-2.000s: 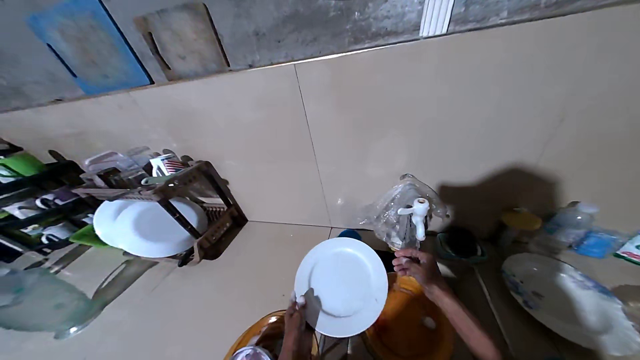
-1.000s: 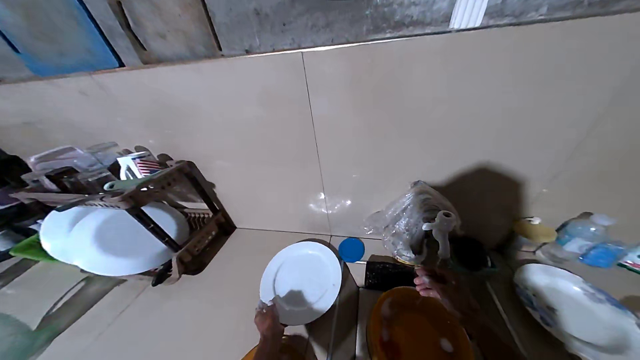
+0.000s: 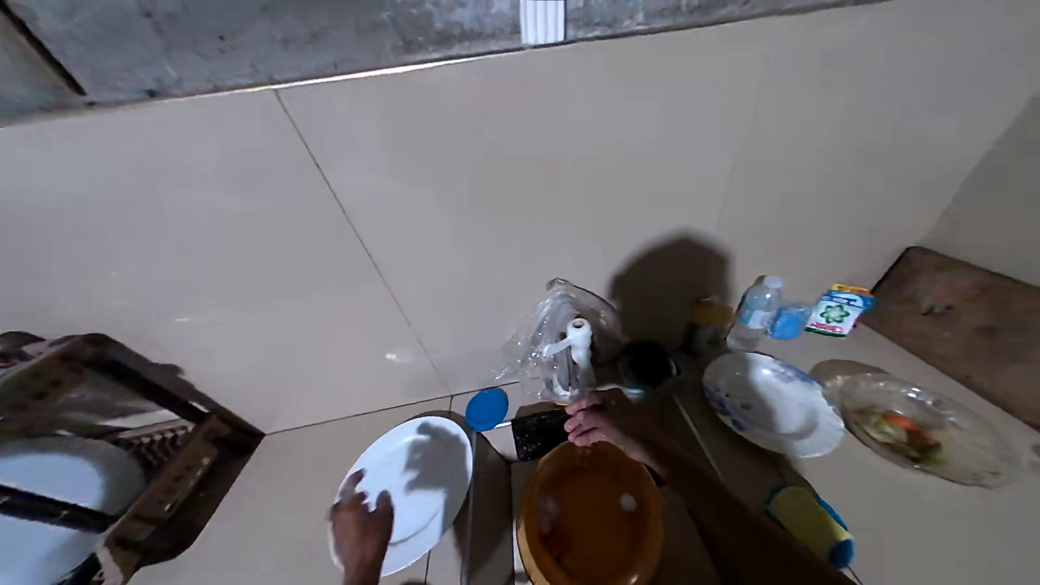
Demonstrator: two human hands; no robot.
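A white plate [image 3: 431,479] lies on the tiled counter at the lower centre-left. My left hand [image 3: 361,524] is over its left part, fingers apart; whether it still grips the plate is unclear. My right hand [image 3: 605,426] is just below the white plastic tap [image 3: 578,345], above the far rim of an orange-brown basin [image 3: 593,520] that holds liquid. Its fingers are partly bent, and nothing clear shows in them. Clear plastic film [image 3: 532,349] surrounds the tap. A round blue object [image 3: 487,409] sits between the plate and the tap.
At left stands a brown dish rack [image 3: 175,479] with white plates. To the right are a floral plate [image 3: 772,402], a clear dish with food scraps [image 3: 934,431], a yellow-and-blue sponge [image 3: 811,524], a plastic bottle [image 3: 756,313], a detergent packet [image 3: 839,311] and a brown board [image 3: 967,325].
The white plate, held up by my left hand two seconds ago, is now down on the counter left of the basin. The view has swung to the right.
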